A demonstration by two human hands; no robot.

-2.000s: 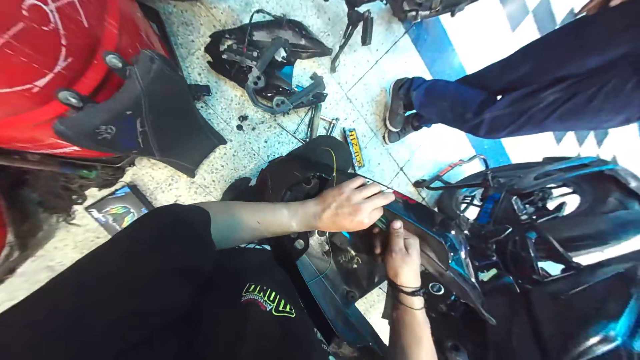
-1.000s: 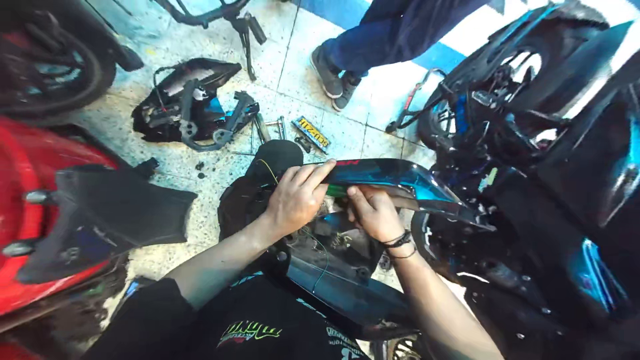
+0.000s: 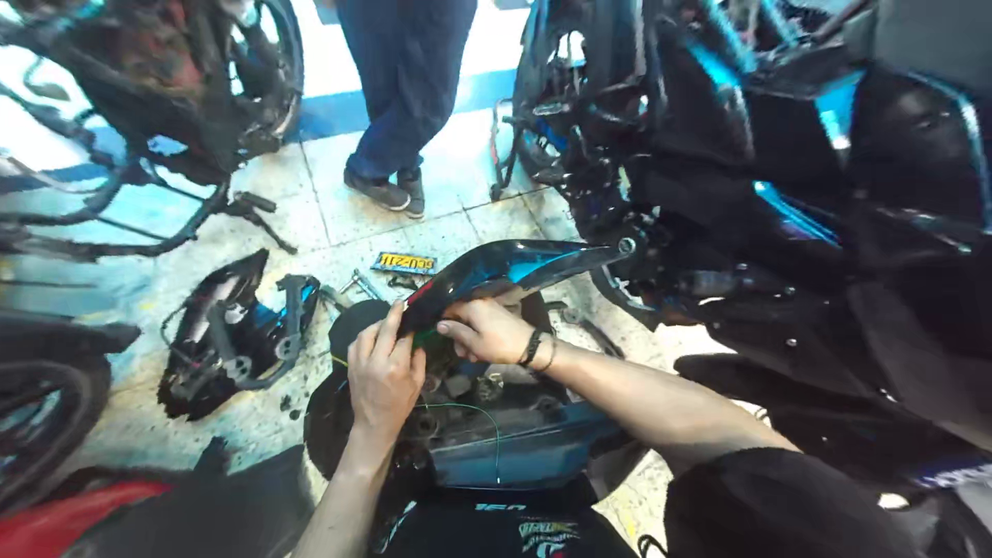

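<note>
A glossy black motorcycle fairing panel (image 3: 496, 260) with a light-blue patch and a small red mark is held between my two hands. My left hand (image 3: 385, 376) grips its left end, fingers over the outer face. My right hand (image 3: 492, 332), with a dark bracelet at the wrist, holds its lower edge near the middle, thumb toward the left hand. Beneath the hands lies another dark bodywork part (image 3: 511, 446), and a thin green wire (image 3: 494, 426) curves over it. What the fingertips touch behind the panel is hidden.
A motorcycle (image 3: 697, 155) stands close on the right, another (image 3: 201, 85) at upper left. A person in dark trousers (image 3: 403, 85) stands ahead. A removed tail assembly (image 3: 232, 333), sockets or tools (image 3: 364, 285) and a yellow licence plate (image 3: 404, 263) lie on the floor. Red bodywork (image 3: 85, 515) is at lower left.
The view has turned strongly to the right. The panel's far end now rises clear of my right hand, and both hands still hold it.
</note>
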